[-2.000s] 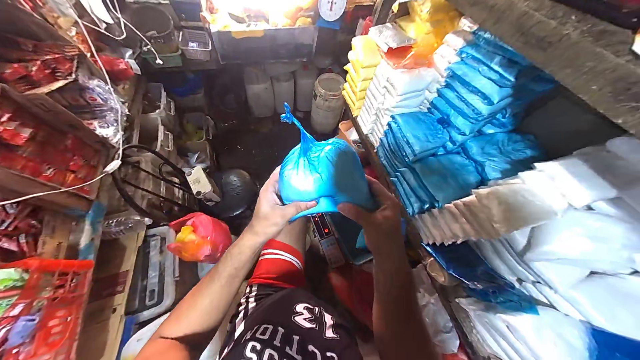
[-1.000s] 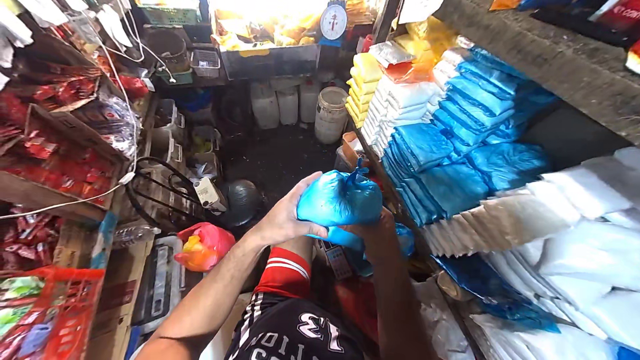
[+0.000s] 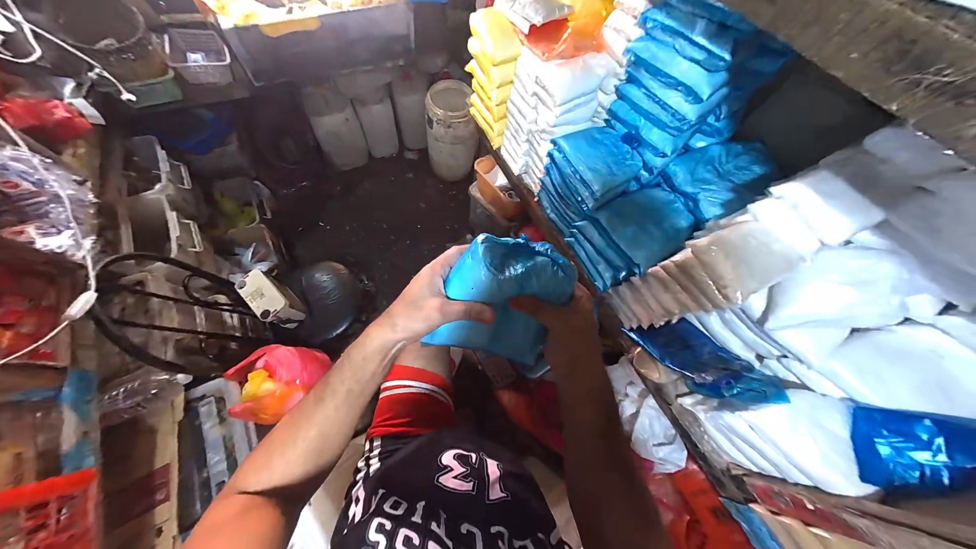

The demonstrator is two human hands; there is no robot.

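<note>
A blue plastic bag bundle (image 3: pixel 507 278) is held in front of my lap, its film folded and creased, its contents hidden. My left hand (image 3: pixel 431 301) grips its left side, thumb across the front. From the right, my right hand (image 3: pixel 560 313) closes on the same bundle, in shadow, with its thumb near the middle. Part of the blue plastic hangs below both thumbs. To the right of the hands lie stacks of folded blue plastic bags (image 3: pixel 644 229).
White bag stacks (image 3: pixel 839 305) fill the right shelf, with yellow packs (image 3: pixel 494 69) behind. A lidded drum (image 3: pixel 450 130) stands ahead. On the left are a pink bag (image 3: pixel 282 377), a white box (image 3: pixel 268 296) and a red crate (image 3: pixel 49 507). A wooden beam (image 3: pixel 862 69) crosses the upper right.
The blue bag was round with a knotted top standing up two seconds ago; the knot no longer shows, and the bundle looks folded and more compact between both hands.
</note>
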